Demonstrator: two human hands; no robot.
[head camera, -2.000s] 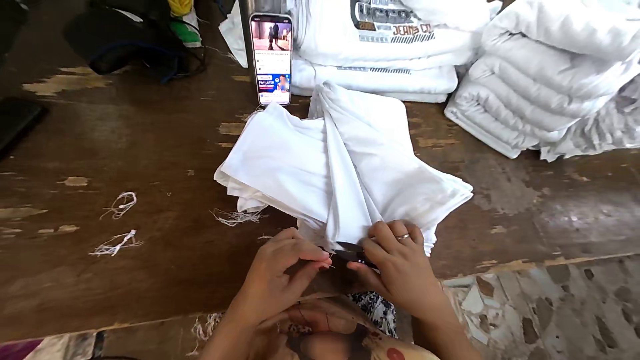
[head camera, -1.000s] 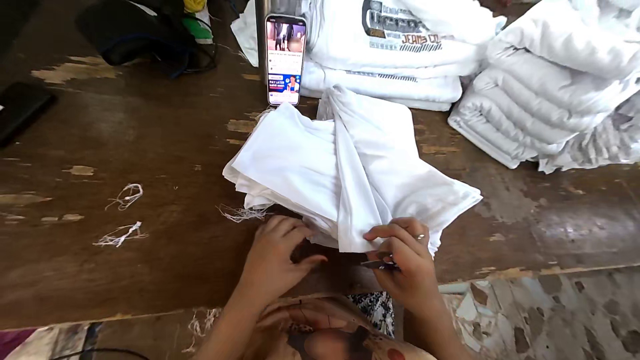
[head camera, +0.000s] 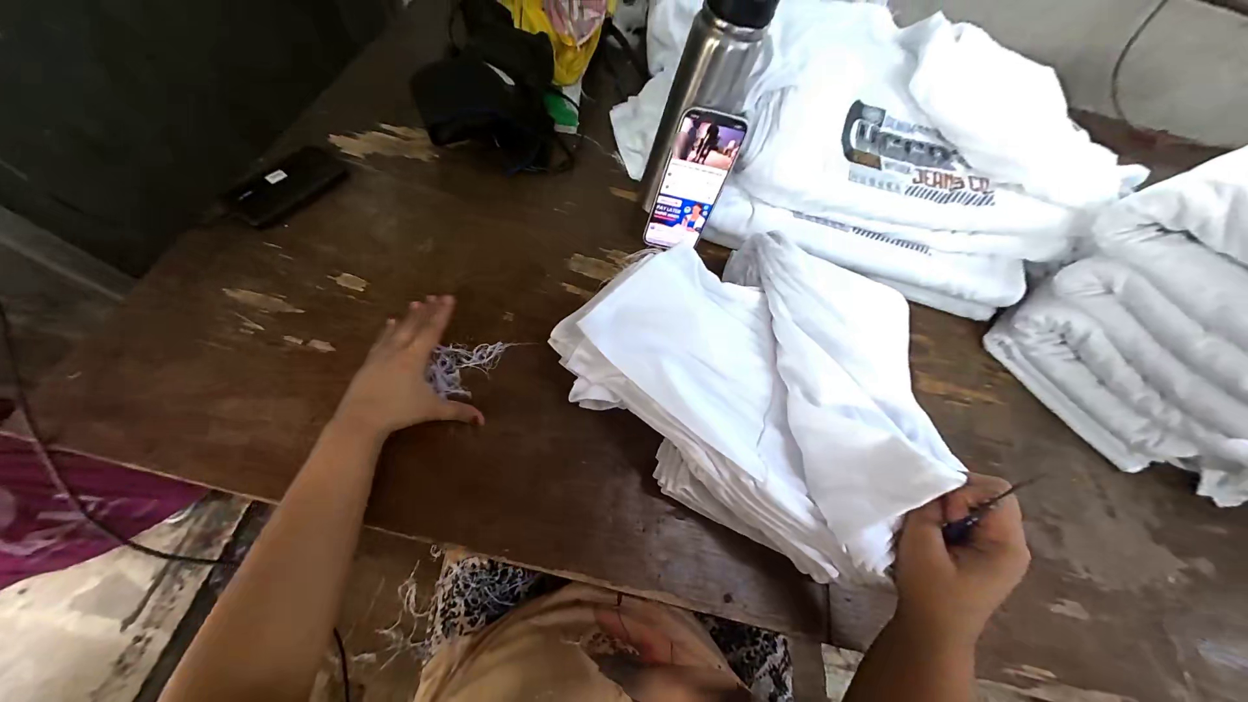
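My left hand (head camera: 405, 375) lies on the wooden table with its fingers apart, beside a small tangle of loose threads (head camera: 460, 367). A stack of folded white cloth pieces (head camera: 682, 361) lies right of it, in front of me. At the stack's near right corner my right hand (head camera: 965, 546) pinches the cloth's edge. That same hand holds a small dark tool with a thin pointed tip (head camera: 975, 515), seemingly thread snips; the fingers hide most of it.
A lit smartphone (head camera: 694, 180) leans on a steel bottle (head camera: 717, 58) behind the stack. Folded white garments with print (head camera: 897, 210) stand behind, more folded white cloth (head camera: 1150, 322) at right. A black device (head camera: 286, 185), a black cap-like item (head camera: 483, 107) and a yellow bag (head camera: 561, 39) are at left.
My left hand has moved left, away from the cloth to the threads, which now lie bunched beside it. My right hand has moved right with the cloth's corner. The view has shifted.
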